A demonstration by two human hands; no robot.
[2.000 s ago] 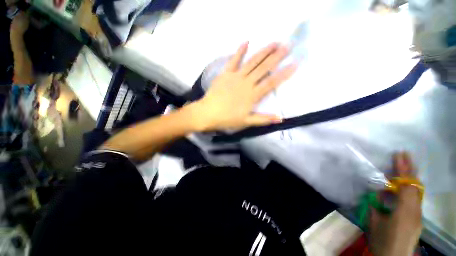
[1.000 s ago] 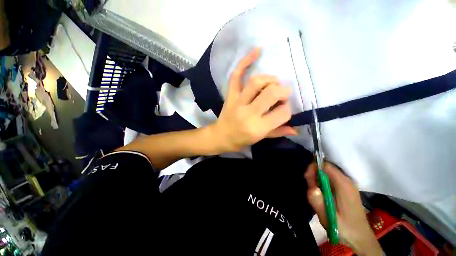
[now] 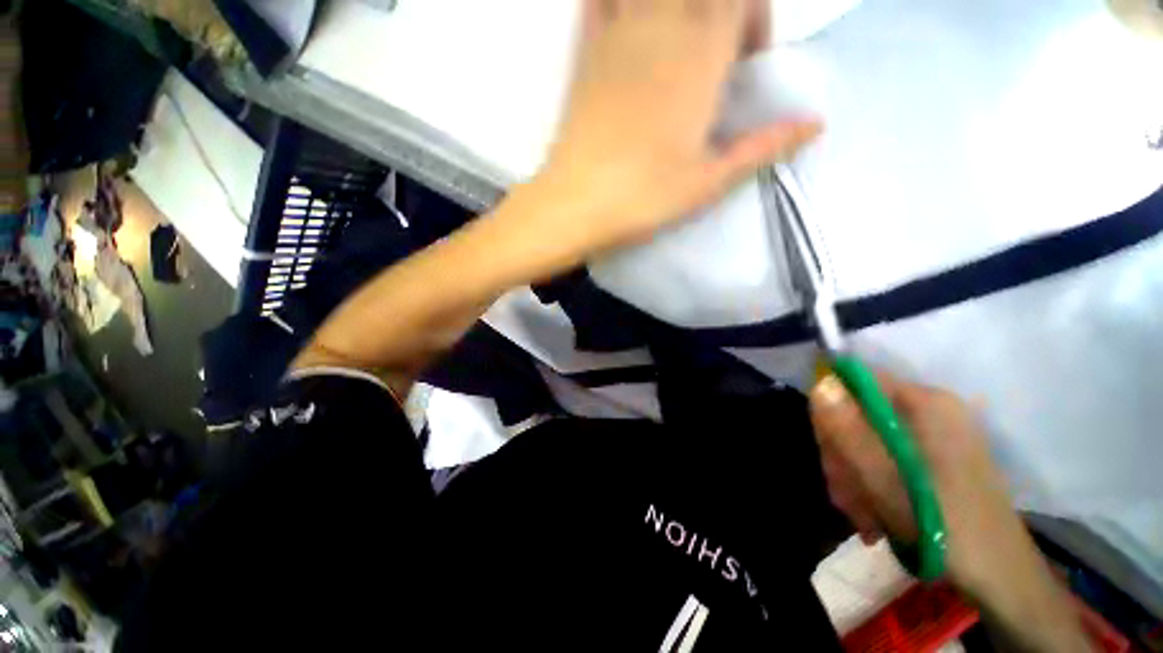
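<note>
The white garment panel [image 3: 944, 140] lies on the table and hangs over its front edge. A navy band [image 3: 1008, 265] crosses it. My right hand [image 3: 925, 472] is shut on the scissors [image 3: 895, 440], by the green handle loop. The blades point away from me, over the band and between the stitch lines, with their tips close to my left thumb. My left hand [image 3: 663, 109] lies on the panel beyond the tips, thumb spread. Its fingertips are cut off by the top edge, and it hides part of the panel.
A dark slotted basket [image 3: 296, 242] stands below the table edge [image 3: 383, 138] at left. A red basket [image 3: 912, 621] is at lower right. Navy and white fabric [image 3: 587, 370] hangs at my lap. Scraps [image 3: 117, 274] lie on the floor.
My left hand has moved forward up the panel and flattened out. The scissors have moved slightly forward, with their blades further along between the stitch lines.
</note>
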